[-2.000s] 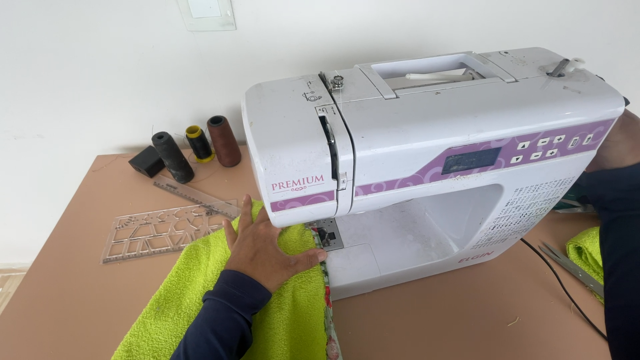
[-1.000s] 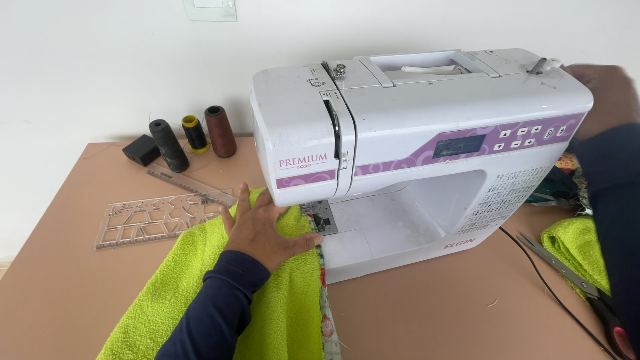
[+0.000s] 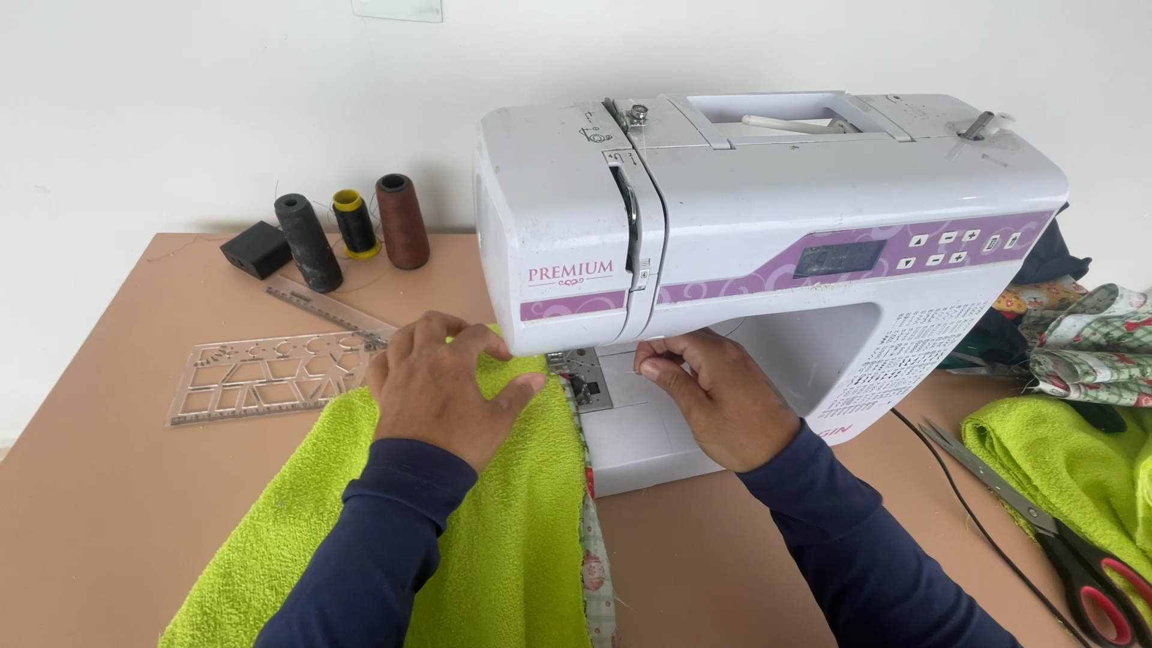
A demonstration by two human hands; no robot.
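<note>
A white sewing machine (image 3: 765,207) with a purple band stands on the table. A lime-green terry cloth (image 3: 504,504) lies left of its bed, edged on the right by a printed floral fabric strip (image 3: 596,549). My left hand (image 3: 450,387) rests on the cloth near the needle area, thumb and fingers apart. My right hand (image 3: 720,391) is under the machine's arm, just right of the metal needle plate (image 3: 589,387), thumb and forefinger pinched together; whether they hold a thread is too small to tell. The machine's head hides the needle.
Behind left stand a black cone (image 3: 309,243), a black-and-yellow spool (image 3: 356,225), a brown thread cone (image 3: 403,223) and a black box (image 3: 256,250). A clear stencil ruler (image 3: 261,378) lies left. Right are scissors (image 3: 1035,513), a black cable (image 3: 972,517), green cloth (image 3: 1062,450) and printed fabric (image 3: 1089,351).
My right hand has moved from the machine's far right end to beneath its arm, beside the needle plate. My left hand stays on the green cloth, its fingers now more raised and bent.
</note>
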